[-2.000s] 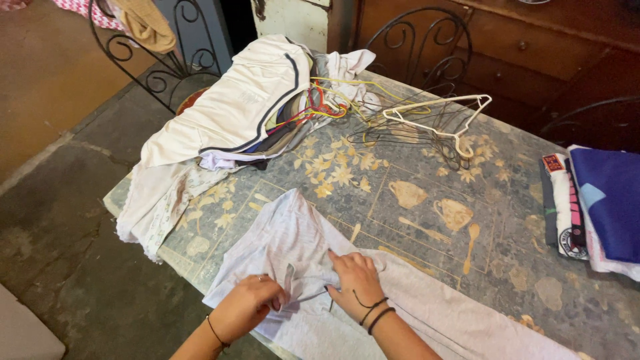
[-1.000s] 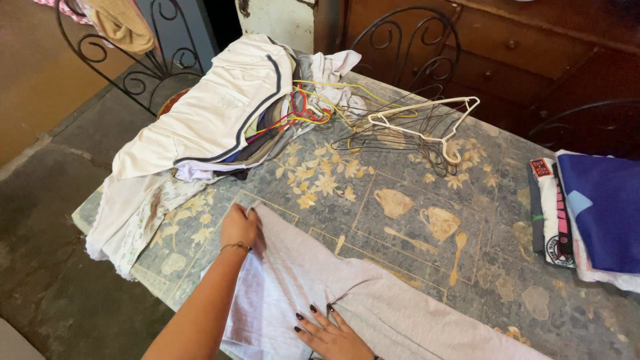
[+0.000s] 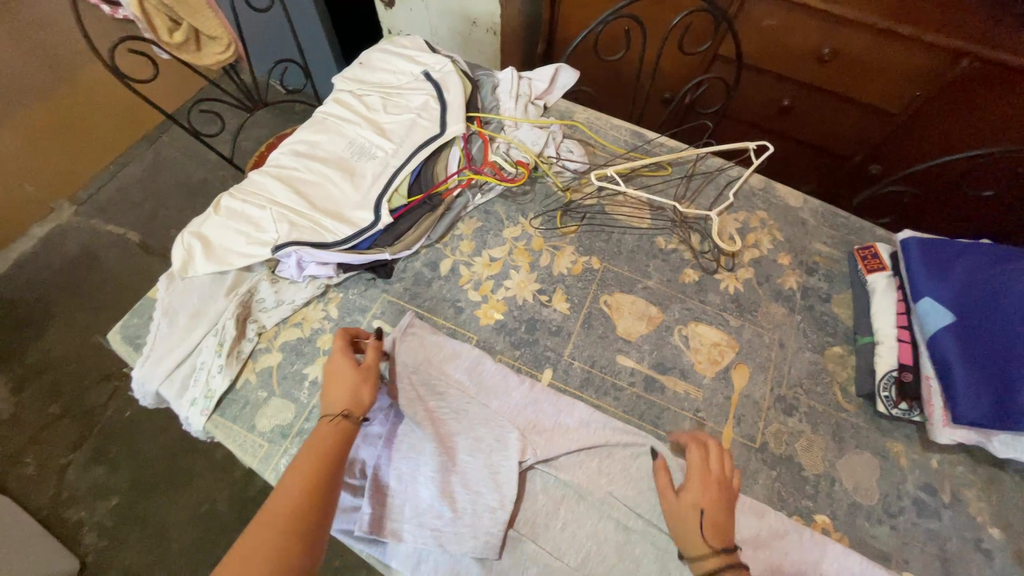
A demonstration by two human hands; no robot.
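Note:
A light grey knit garment (image 3: 592, 472) lies across the near side of the patterned tabletop (image 3: 512, 336), with a short sleeve spread toward me and a paler lilac-white fabric partly under it. My left hand (image 3: 356, 372) is at the garment's upper left corner, thumb and forefinger together; whether cloth is pinched between them is hard to see. My right hand (image 3: 700, 484) is at the garment's upper edge, fingers bent, thumb apart from them; its grip on the cloth cannot be told. Both wrists wear dark thin bands.
A heap of clothes under a cream garment with a navy stripe (image 3: 344, 160) lies at the back left. Beside it are tangled wire hangers (image 3: 640, 212) and a cream plastic hanger (image 3: 664, 204). Folded clothes (image 3: 972, 328) are stacked at the right. Scrolled metal chairs (image 3: 224, 104) border the table.
My right hand has moved from flat on the cloth to the garment's upper edge, farther right. My left hand stays around the upper left corner. The garment's short sleeve now lies spread toward me.

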